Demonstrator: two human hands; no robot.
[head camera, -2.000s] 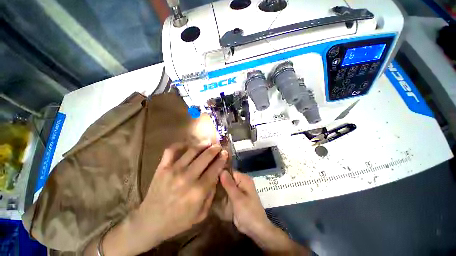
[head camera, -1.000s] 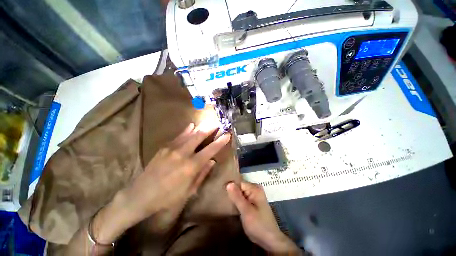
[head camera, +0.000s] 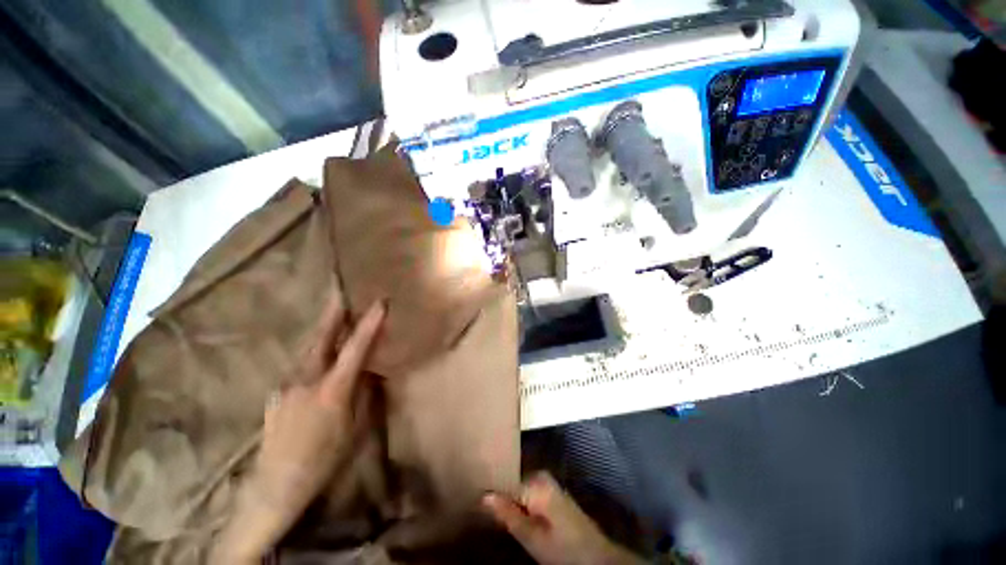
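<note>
The brown garment piece (head camera: 441, 408) lies over the left of the machine table and hangs over its front edge. Its straight right-hand edge runs up to the lit presser foot and needle area (head camera: 499, 248) of the white overlock machine (head camera: 662, 99). My left hand (head camera: 314, 408) lies on the cloth, left of and below the foot, fingers spread and slightly blurred. My right hand (head camera: 543, 519) pinches the cloth's right edge between thumb and fingers, low at the front, below the table edge.
Black-handled thread snips (head camera: 734, 266) lie right of the foot. A dark rectangular opening (head camera: 565, 328) is in front of the machine head. Grey tension dials (head camera: 645, 166) and the lit control panel (head camera: 776, 121) are on the head. Small trimmings are scattered near the printed ruler (head camera: 706, 359).
My left hand has moved away from the foot, left and down over the cloth. My right hand has moved down along the cloth edge towards me. The camera view has shifted slightly.
</note>
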